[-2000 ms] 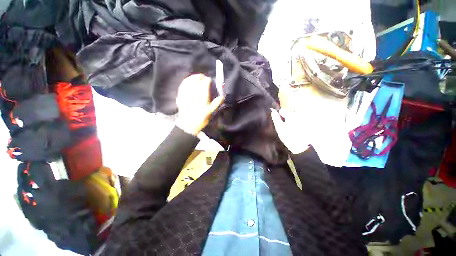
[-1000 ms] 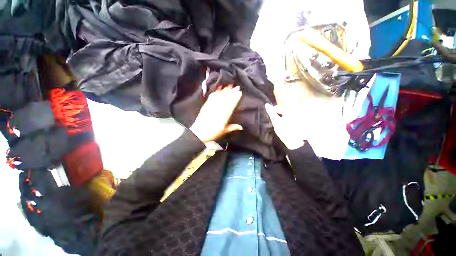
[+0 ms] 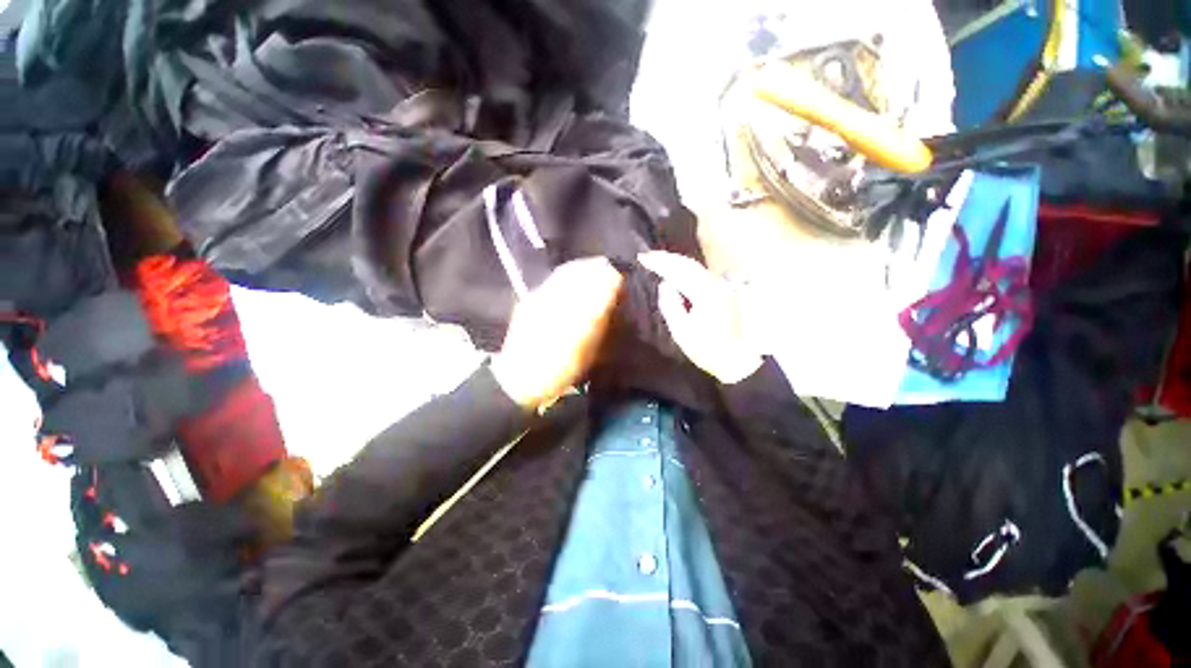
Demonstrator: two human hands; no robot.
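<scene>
A large heap of thin black garment cloth (image 3: 431,209) lies in front of me and runs down to my body. Two thin white stripes (image 3: 506,242) show on it, just above my left hand. My left hand (image 3: 562,326) lies on the cloth near the edge by my body, fingers curled on it. My right hand (image 3: 705,313) is beside it, its thumb and fingertips pinching the dark cloth. The fingertips of both hands are close together and overexposed, so the exact hold is partly hidden.
A steam iron with an orange-yellow handle (image 3: 849,124) rests on the white table cover (image 3: 660,78) at upper right. Maroon-looped scissors or cord (image 3: 973,307) lie on a blue tray (image 3: 914,379). Black pieces with red and white cords (image 3: 111,339) are at left; black cloth (image 3: 1032,457) hangs at right.
My left hand has moved from lying flat with spread fingers to curled fingers close to my right hand. Two white stripes now show on the cloth. The iron stays on its rest.
</scene>
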